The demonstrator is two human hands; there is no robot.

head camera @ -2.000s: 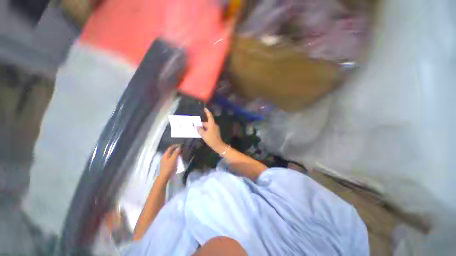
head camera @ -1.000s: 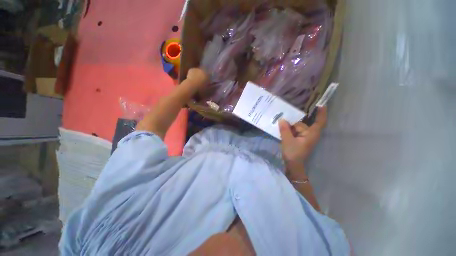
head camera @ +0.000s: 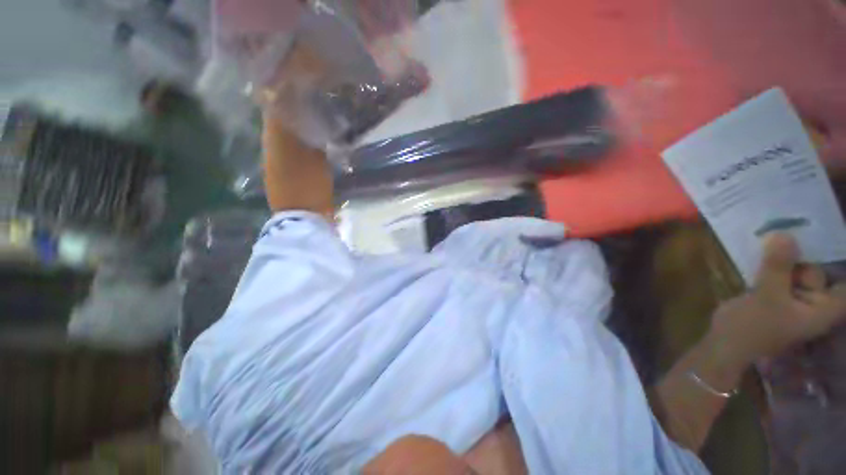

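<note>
My right hand [head camera: 784,306] grips a white printed card [head camera: 747,190] by its lower edge, thumb on its face, at the right. My left hand [head camera: 301,102] is raised at the upper left, blurred and partly covered by a crinkly clear accessory pack [head camera: 366,107] with pinkish and dark parts; its fingers are hard to make out. Below and right of the pack, a long dark bar [head camera: 482,134] in glossy clear film lies across the table, its right end on the red sheet [head camera: 631,56].
A black flat block [head camera: 482,211] lies at the near table edge, partly behind my clothing. White sheets [head camera: 464,56] lie beyond the bar. Shiny purplish bags [head camera: 807,408] are at the lower right. Green floor [head camera: 190,167] and a dark ribbed stack [head camera: 83,172] are at left.
My left hand has left the open carton of packs and is now at the upper left with a clear pack. The view has turned to the wrapped bar. My right hand still holds the card.
</note>
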